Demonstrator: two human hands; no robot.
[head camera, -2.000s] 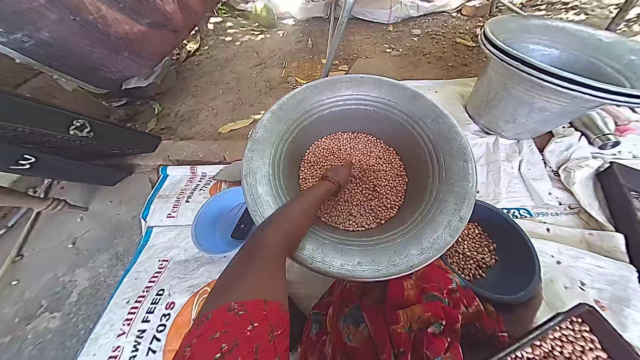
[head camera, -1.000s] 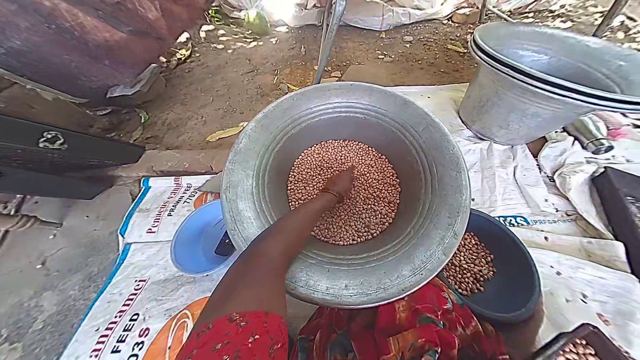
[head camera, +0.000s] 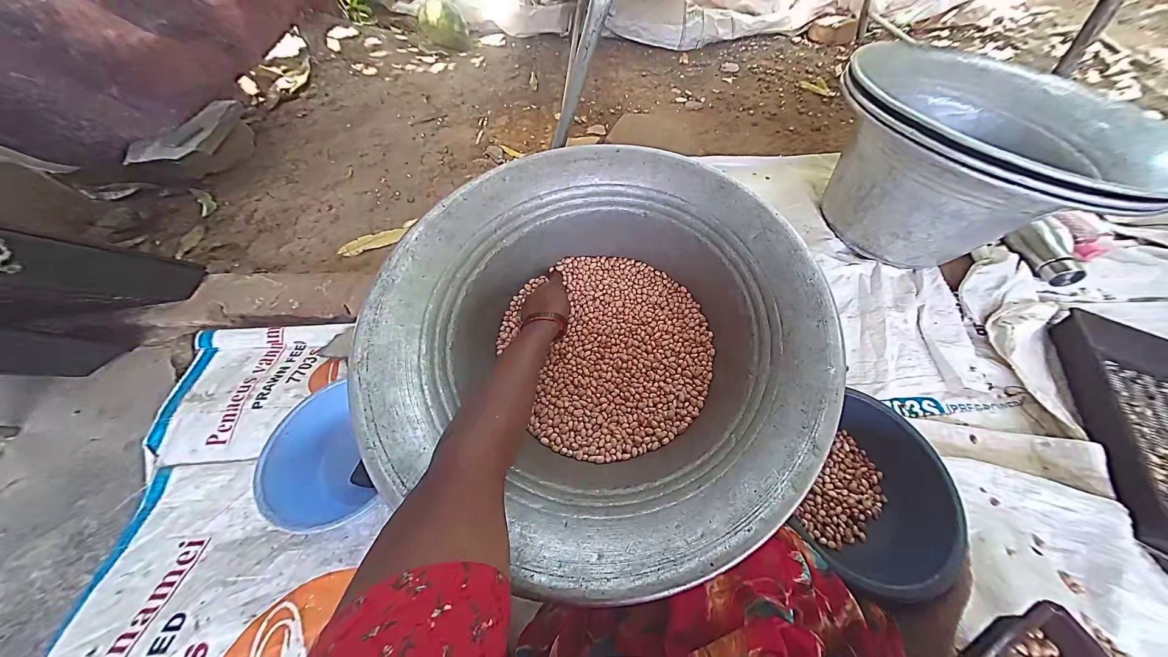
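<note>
A wide-rimmed metal basin (head camera: 584, 547) fills the middle of the view, tilted towards me. Pinkish-tan kernels, which look like shelled peanuts (head camera: 630, 365), lie heaped in its bottom. My left hand (head camera: 547, 301), with bangles at the wrist, reaches in from the lower left and touches the left upper edge of the heap; its fingertips are hidden, so its grip is unclear. My right hand is not in view. Beside the basin at the lower right, a dark bowl (head camera: 922, 538) holds browner nuts or seeds (head camera: 844, 493).
A blue plastic bowl (head camera: 306, 465) is left of the basin. Nested metal basins (head camera: 922, 196) stand at the upper right, near a metal bottle (head camera: 1048, 251). Dark trays (head camera: 1113, 365) lie at the right on printed feed sacks (head camera: 246, 392). A metal pole (head camera: 579, 78) rises behind.
My left hand has moved from the middle of the kernels to the left side of the heap. The basin is still tilted towards me.
</note>
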